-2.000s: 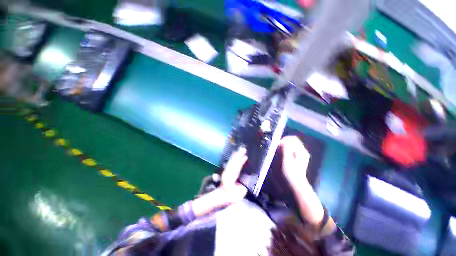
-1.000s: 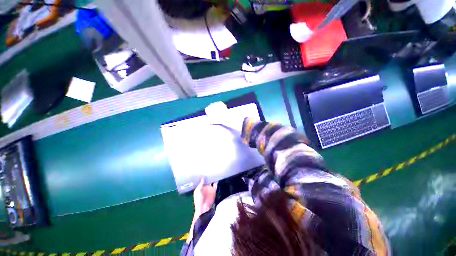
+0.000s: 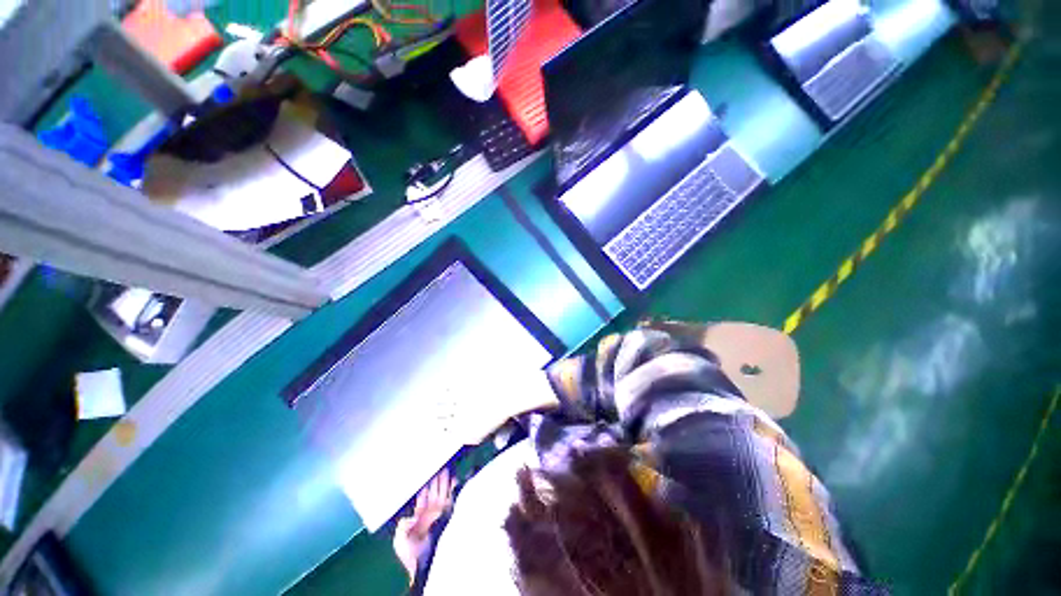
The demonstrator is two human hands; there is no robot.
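A laptop with a plain, glaring pale top panel (image 3: 407, 390) lies on the dark mat of the green bench in front of me. Its dark edge shows along the far side. My left hand (image 3: 426, 515) is at the panel's near edge, fingers extended and slightly apart, with no clear grip. My right hand (image 3: 503, 416) is over the near right part of the panel, below the striped sleeve. It is washed out by glare, so its fingers and any contact cannot be made out.
An open laptop (image 3: 669, 192) stands to the right, with another open laptop (image 3: 840, 64) farther along. A pale metal rail (image 3: 396, 245) and post (image 3: 151, 233) are behind. A beige stool (image 3: 756, 367) is at the right. Hair and striped sleeve cover the bottom centre.
The view has turned, tilting the bench. My right hand has moved from the panel's far edge to its near right part. My left hand no longer clearly holds the near corner.
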